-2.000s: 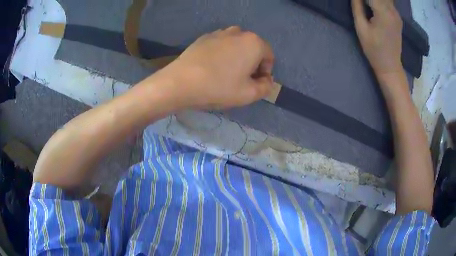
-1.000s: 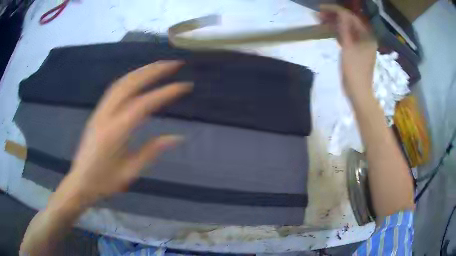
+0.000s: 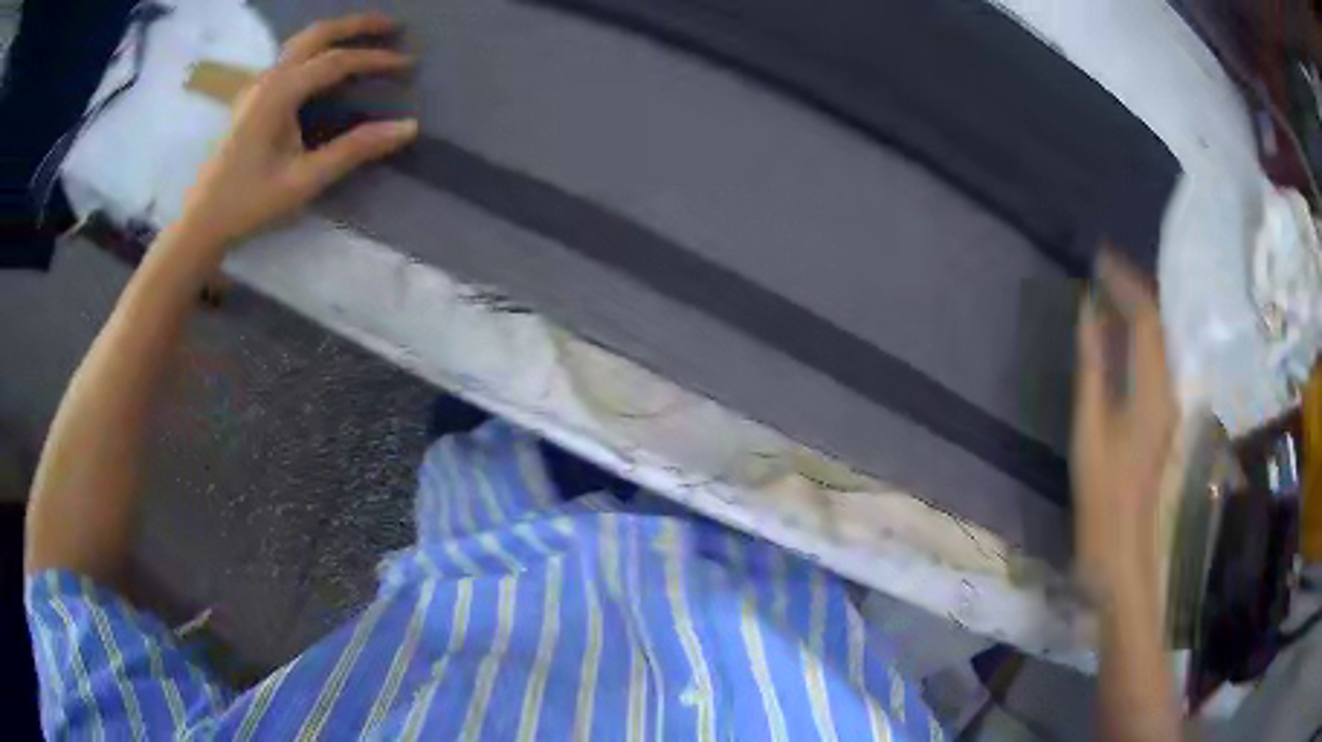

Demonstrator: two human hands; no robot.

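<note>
A long nearly black fabric strip [image 3: 725,307] lies along the grey cloth [image 3: 638,138], with a tan template end [image 3: 218,81] beyond its left end. My left hand [image 3: 312,123] is over the strip's left end, thumb and fingers apart, holding nothing visible. My right hand [image 3: 1125,370] is blurred at the strip's right end, by the grey cloth's edge, fingers extended and apart, with nothing seen in it. Whether its fingertips touch the cloth cannot be told.
A dark layered stack [image 3: 942,102] lies on the cloth's far side. White scraps [image 3: 1283,276] are at the far right, with a blurred metallic thing, possibly the iron [image 3: 1196,500], below them. The table's stained near edge [image 3: 653,406] runs before the striped shirt.
The loose tan strip that my right hand held at the back is no longer seen. My right hand has come down to the strip's right end, my left hand to its left end. The view has tilted.
</note>
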